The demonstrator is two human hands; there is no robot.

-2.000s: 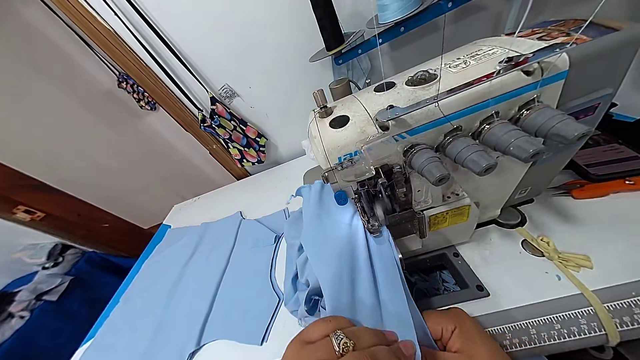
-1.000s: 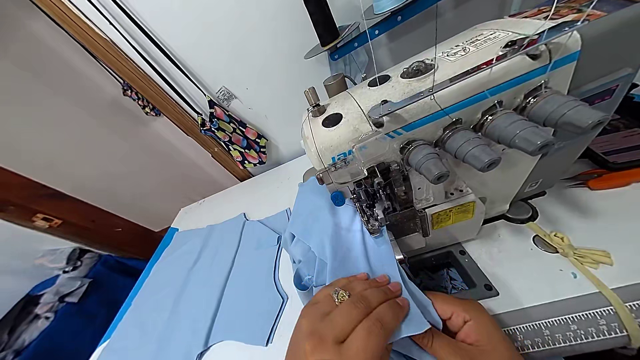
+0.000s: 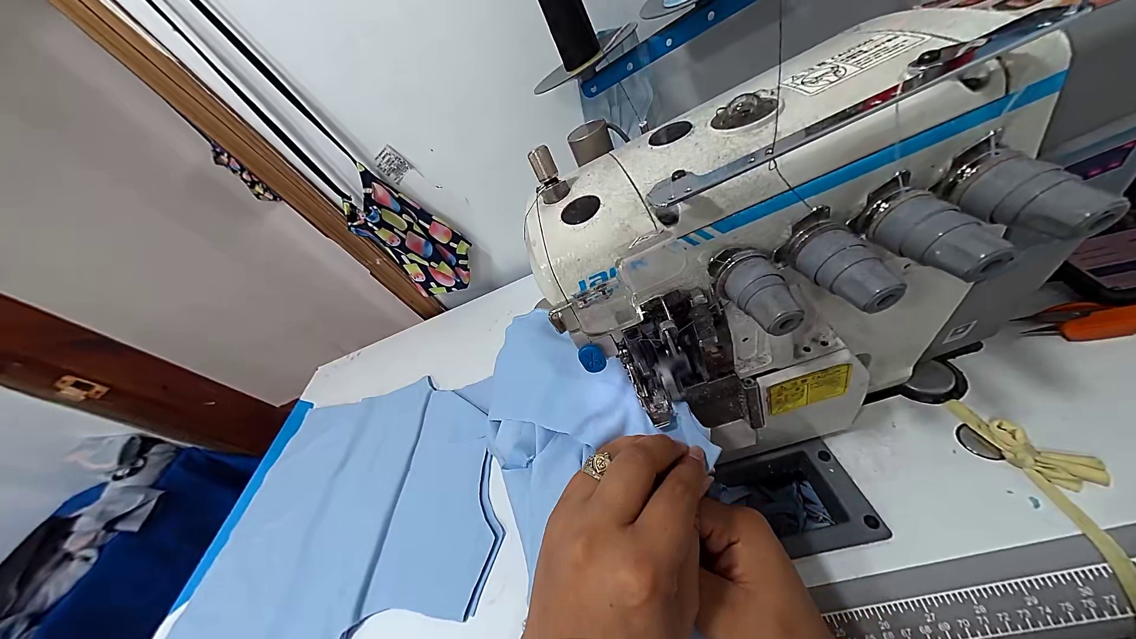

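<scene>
A white Jack overlock sewing machine [image 3: 799, 204] stands at the right, its presser foot [image 3: 658, 410] resting over light blue fabric [image 3: 568, 382]. Just in front of the foot, my left hand [image 3: 621, 541], with a ring on one finger, pinches the fabric near its edge. Close against it on the right, my right hand [image 3: 750, 568] also grips the fabric's edge, its fingertips partly hidden behind the left. More light blue cut fabric pieces [image 3: 390, 506] lie flat on the white table to the left.
Thread scraps sit in a grey waste opening [image 3: 852, 524] beside my right hand. A ruler strip [image 3: 985, 603] runs along the front edge. A yellow tied fabric strip [image 3: 1021, 448] and orange-handled scissors or snips [image 3: 1096, 324] lie at the right.
The fabric has moved farther under the foot, and its near end now lies close to the foot. Both hands have moved up toward the foot and come together.
</scene>
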